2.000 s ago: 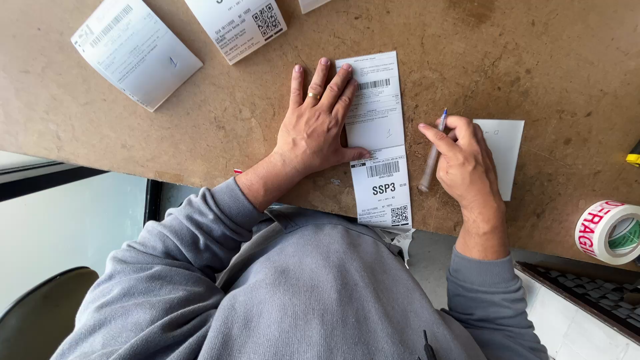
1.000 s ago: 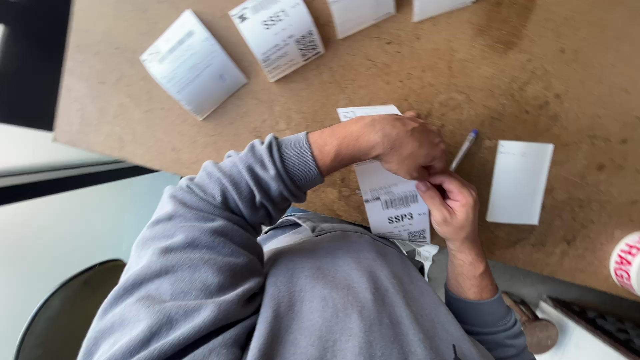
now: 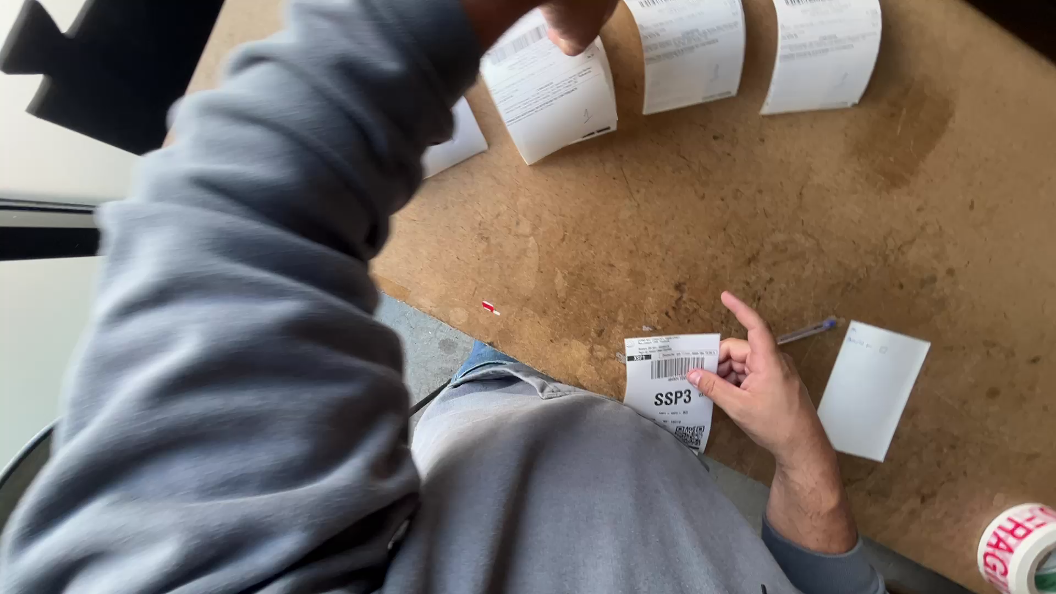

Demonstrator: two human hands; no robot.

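At the top edge, my left hand [image 3: 577, 23], partly cut off by the frame, reaches over a curled printed paper slip [image 3: 554, 103]; whether its fingers grip the slip is unclear. My right hand [image 3: 763, 384] is low on the right, its thumb and curled fingers on the right edge of a shipping label [image 3: 672, 396] with a barcode, its index finger stretched out. The label lies at the table's near edge. Just beyond that hand lies a ballpoint pen [image 3: 807, 331], with a blank-looking white paper [image 3: 874, 392] to its right.
Two more curled printed slips [image 3: 693, 62] [image 3: 825, 58] lie along the top of the brown table [image 3: 627, 223], and another paper [image 3: 458, 140] is partly behind my left sleeve. A roll of printed tape [image 3: 1019, 549] stands at the lower right. A small red-and-white scrap [image 3: 490, 308] lies near the front edge.
My left hand has moved from the label up to the slips at the top. The long slip beside my body now shows only its label part. My right hand has let go of the pen.
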